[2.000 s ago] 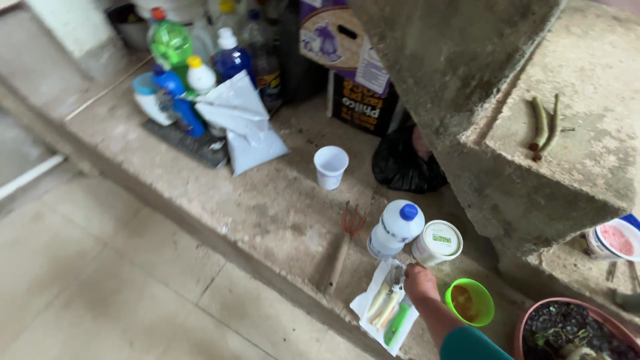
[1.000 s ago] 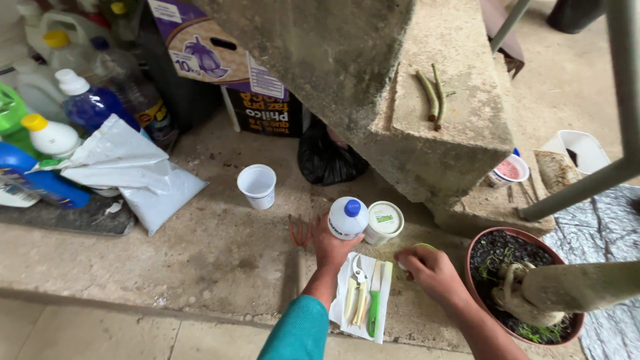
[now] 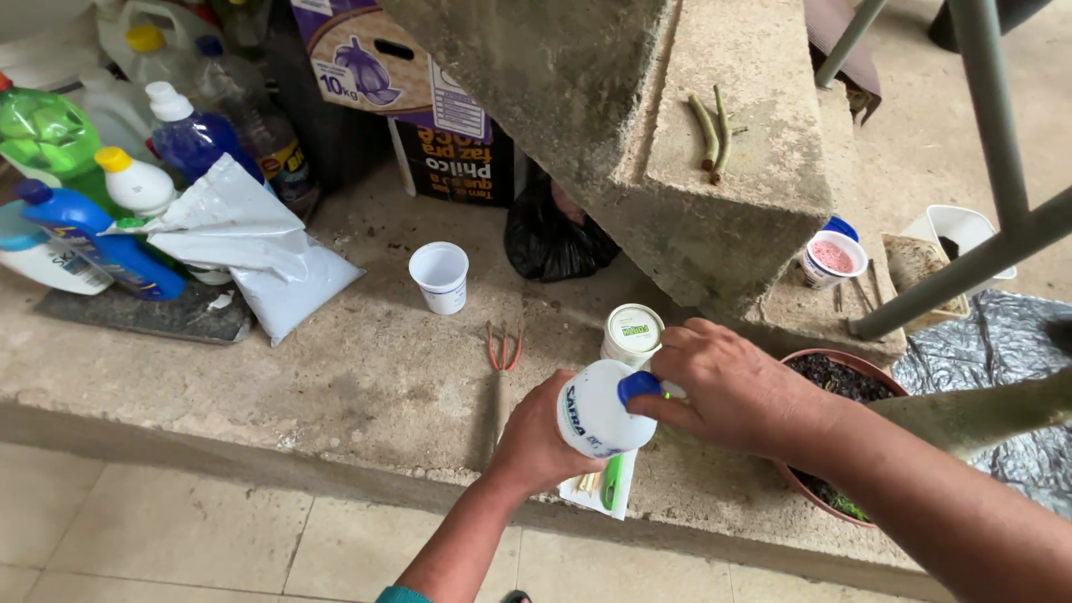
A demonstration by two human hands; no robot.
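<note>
My left hand [image 3: 536,440] is wrapped round the body of a white plastic bottle [image 3: 596,410], which is tilted. The fingers of my right hand [image 3: 712,385] grip the bottle's blue cap [image 3: 638,388]; whether the cap is loose I cannot tell. Just behind the bottle stands a lidded white tub [image 3: 633,331]. Below it, partly hidden, a white cloth or paper [image 3: 590,500] holds a green-handled tool [image 3: 612,483]. A small hand rake with red tines [image 3: 504,350] lies to the left. Farther back stands a white plastic cup [image 3: 440,280].
Cleaning bottles [image 3: 138,180] and a white bag [image 3: 276,260] stand at the left. A black plastic bag [image 3: 557,239] lies beside the concrete steps [image 3: 737,201]. Cut stems [image 3: 712,138] rest on a step. At the right are a potted plant [image 3: 846,373] and a metal railing [image 3: 946,276].
My left hand has raised the bottle from beside the tub. My right hand has moved from the right of the tools onto the blue cap.
</note>
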